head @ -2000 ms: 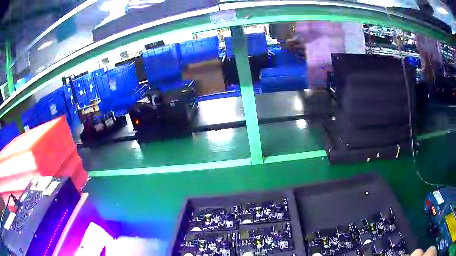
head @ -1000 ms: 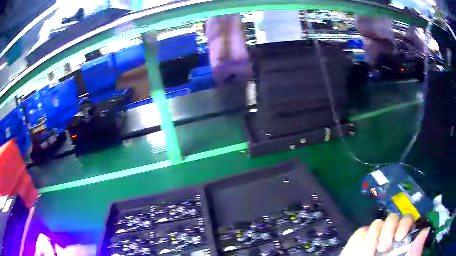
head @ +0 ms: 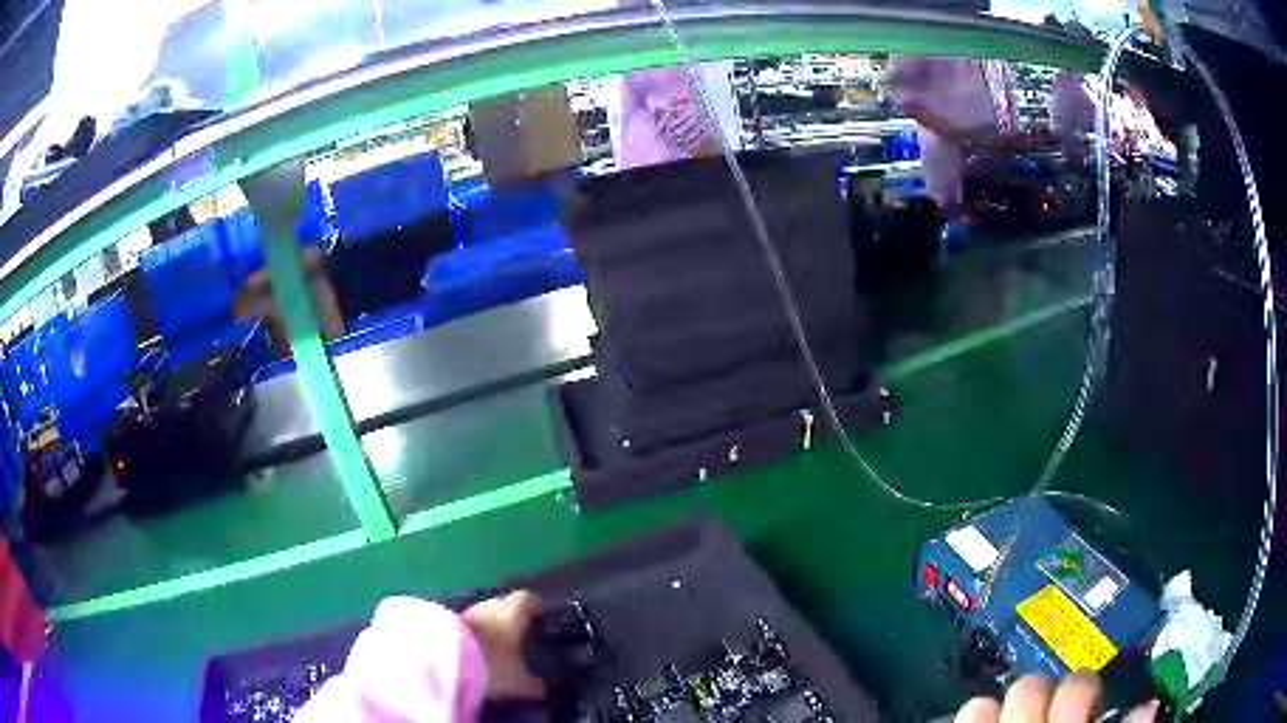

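Note:
The black foam tray (head: 663,565) lies at the bottom. Circuit boards (head: 727,685) sit in its right section and more show in its left section. My left hand (head: 505,643), in a pink sleeve, reaches over the tray's middle. Its fingers close on a dark circuit board (head: 565,638), partly hidden and blurred. My right hand (head: 1037,698) is cut off by the bottom edge, with only curled fingers showing. A green syringe adapter (head: 1169,681) is just right of them; the syringe body is hidden.
A blue box (head: 1023,586) with a yellow label stands at right, beside a crumpled white wipe (head: 1193,629). A clear hose (head: 1094,353) loops above it. Stacked black trays (head: 720,297) stand behind the tray. A green frame post (head: 332,410) rises at left. People show beyond.
The view has swung right, so the lamp is nearly out of the picture. My left hand has come in over the tray and onto a board. My right hand sits lower and is more cut off.

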